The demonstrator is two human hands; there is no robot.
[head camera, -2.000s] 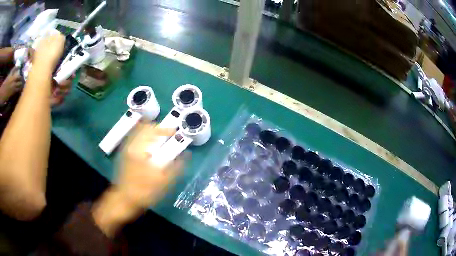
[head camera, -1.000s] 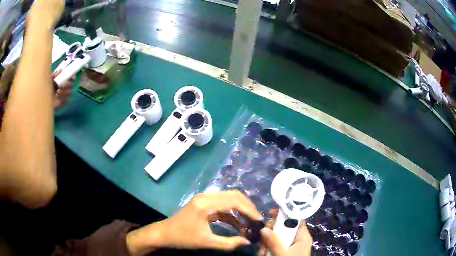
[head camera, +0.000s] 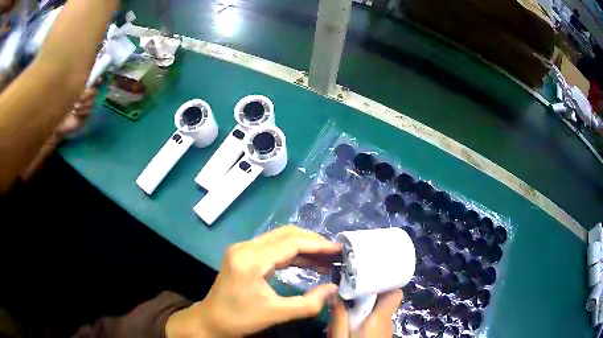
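A white handheld fan body [head camera: 380,261] is held above the plastic sheet, its round head turned sideways with the opening facing left. My right hand [head camera: 370,317] grips its handle at the bottom edge of the picture, partly cut off. My left hand [head camera: 264,280] holds a black centre cap [head camera: 336,272] between thumb and fingers at the fan's opening; whether it is seated cannot be seen. Rows of black caps [head camera: 423,247] lie with the clear plastic sheet [head camera: 317,204]. Three capped fans [head camera: 266,146] lie left of the sheet, black centres up.
A neighbour's arms [head camera: 53,86] reach in at the left by the press base [head camera: 132,89] and a crumpled white cloth [head camera: 159,49]. A metal post [head camera: 329,46] and pale rail [head camera: 410,142] edge the conveyor. White fans [head camera: 594,270] are piled at the far right.
The fan in my right hand has turned from facing up to facing left. My left hand has brought the black cap up to its opening. The neighbour's press fixture no longer shows a fan head.
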